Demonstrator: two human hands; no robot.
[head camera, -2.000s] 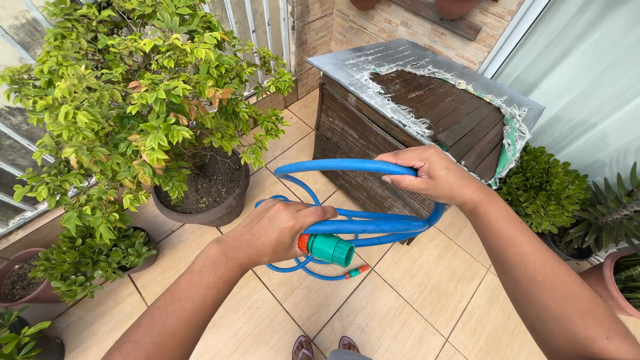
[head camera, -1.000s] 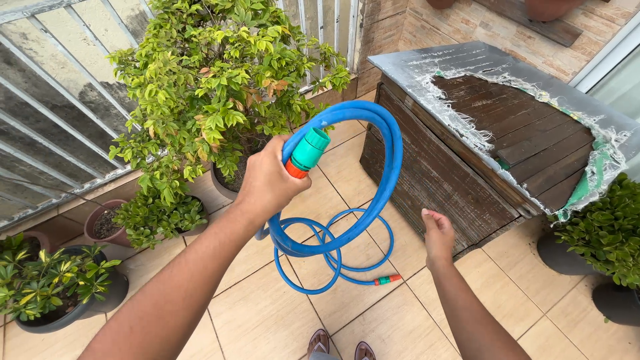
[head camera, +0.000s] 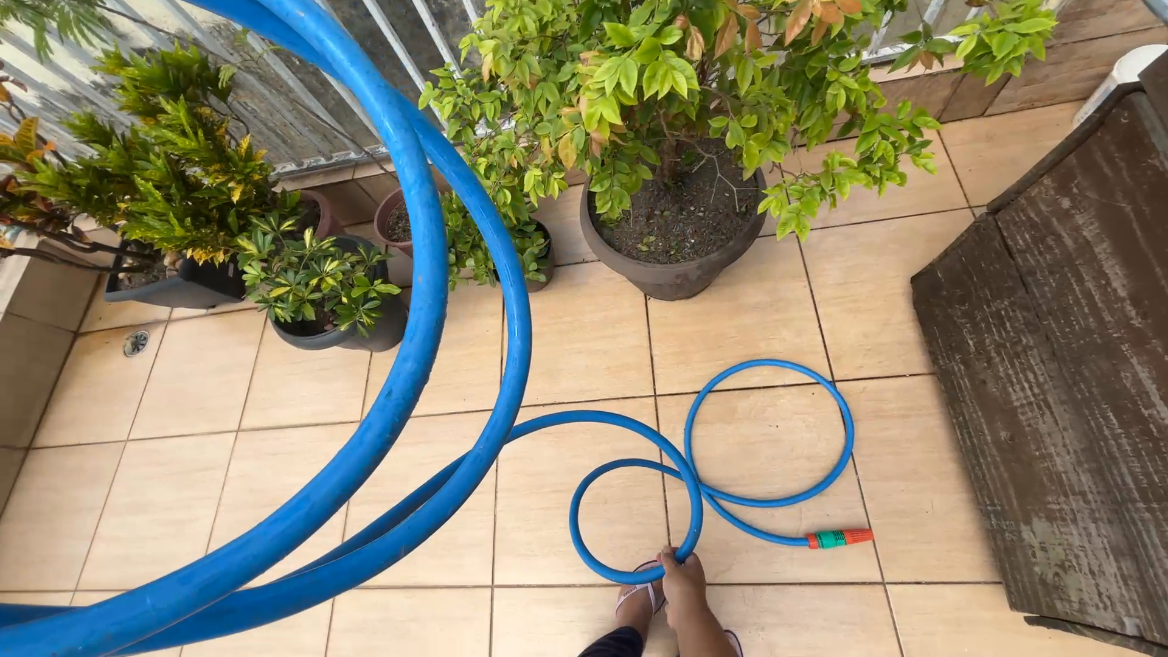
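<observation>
Large loops of a blue garden hose (head camera: 415, 228) hang close to the camera on the left. From them the hose runs down to smaller coils on the floor, in the lower middle. My right hand (head camera: 684, 579) is closed on the hose there, just above my feet. At the hose's end an orange and green nozzle (head camera: 840, 538) lies on the tiles, right of my right hand. My left hand is out of the frame, and so is the green connector.
A large potted shrub (head camera: 675, 265) stands by the metal railing (head camera: 274, 100). Smaller potted plants (head camera: 333, 319) are at the left, near a floor drain (head camera: 136, 343). A dark wooden cabinet (head camera: 1058, 365) stands at the right. My sandalled feet (head camera: 636, 602) are at the bottom.
My right hand, empty one second ago, has taken hold of the hose low down. The held loops are now nearer the camera at the left, and my left hand has left view. The view has shifted left.
</observation>
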